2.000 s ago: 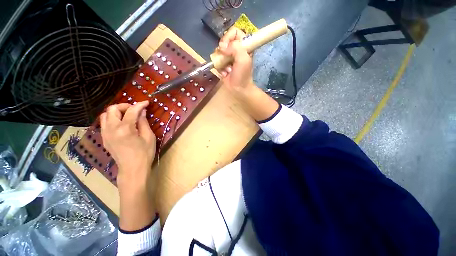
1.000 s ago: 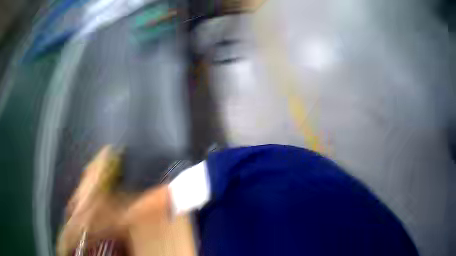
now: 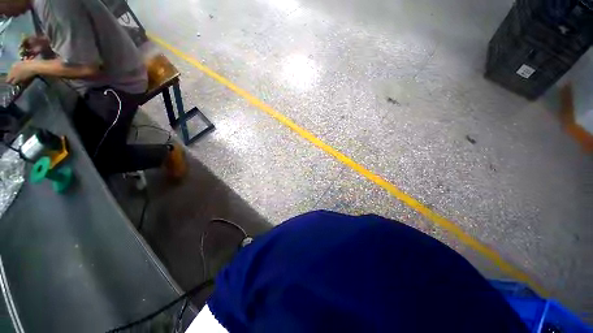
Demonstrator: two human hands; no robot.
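Neither of my hands is in the picture. Only my dark blue right sleeve and a bit of its white cuff show at the bottom edge. The dark grey-green bench (image 3: 71,247) lies at the left. A black cord (image 3: 156,315) runs across its lower edge toward the cuff. The soldering jig and the soldering iron's handle are out of view. On the bench farther up stand a green spool (image 3: 52,174) and a silvery roll (image 3: 39,146) on a yellow holder.
A person in a grey shirt (image 3: 97,45) sits on a wooden stool (image 3: 161,71) at the upper left. A yellow line (image 3: 338,155) crosses the speckled floor. Dark crates (image 3: 530,52) stand at the upper right. A blue bin (image 3: 553,313) shows at the lower right.
The view has swung away from the jig, through a blurred frame, to the floor and the other person. The hands, fan and iron have left the picture.
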